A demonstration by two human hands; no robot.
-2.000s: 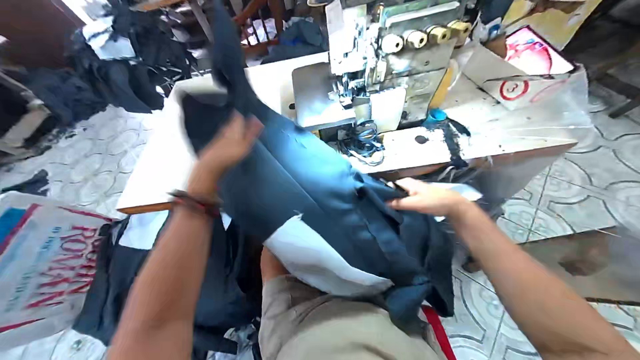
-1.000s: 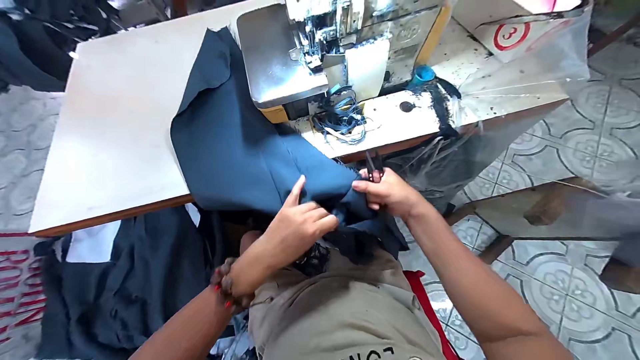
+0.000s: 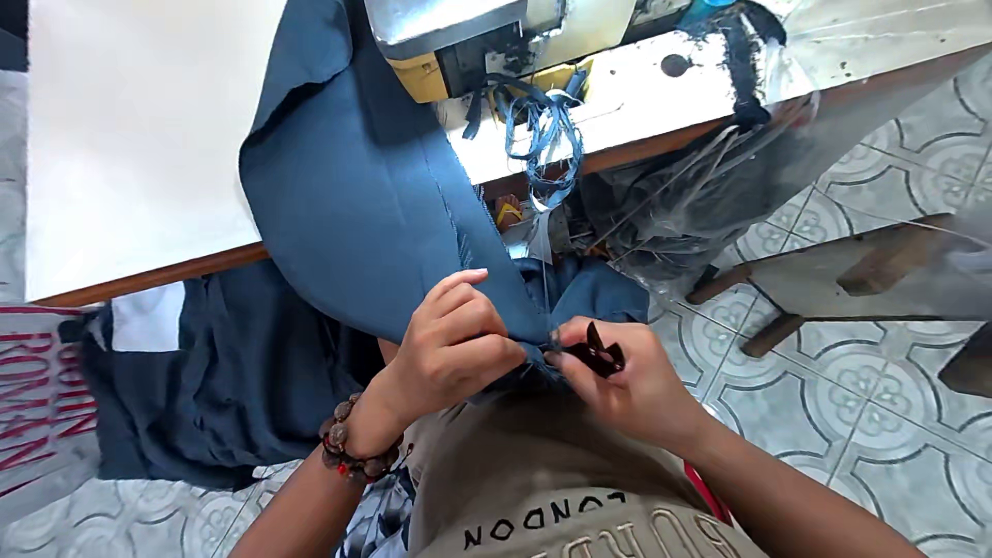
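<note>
Dark blue fabric (image 3: 364, 186) drapes from the white table over its front edge to my lap. My left hand (image 3: 457, 341), wearing a beaded bracelet, pinches the frayed corner of the fabric between thumb and finger. Right beside it, my right hand (image 3: 620, 372) grips the fabric edge and threads with thumb and fingertip, with small dark thread snips (image 3: 601, 353) held inside the same hand. A thin thread runs from the fingertips up towards a tangle of blue fabric trimmings (image 3: 546, 136) hanging off the table edge below the sewing machine (image 3: 457, 31).
The white tabletop (image 3: 139, 139) has a brown wooden edge. Dark garments (image 3: 225, 372) hang at the left beside a printed sack (image 3: 39, 395). Clear plastic (image 3: 697, 186) hangs under the table at the right. A wooden stool or frame (image 3: 868, 271) stands on the patterned tile floor (image 3: 868, 387).
The view has moved closer to the table front. My hands have come together at the fabric's corner; a second ago my left hand lay flatter on the fabric, away from my right hand.
</note>
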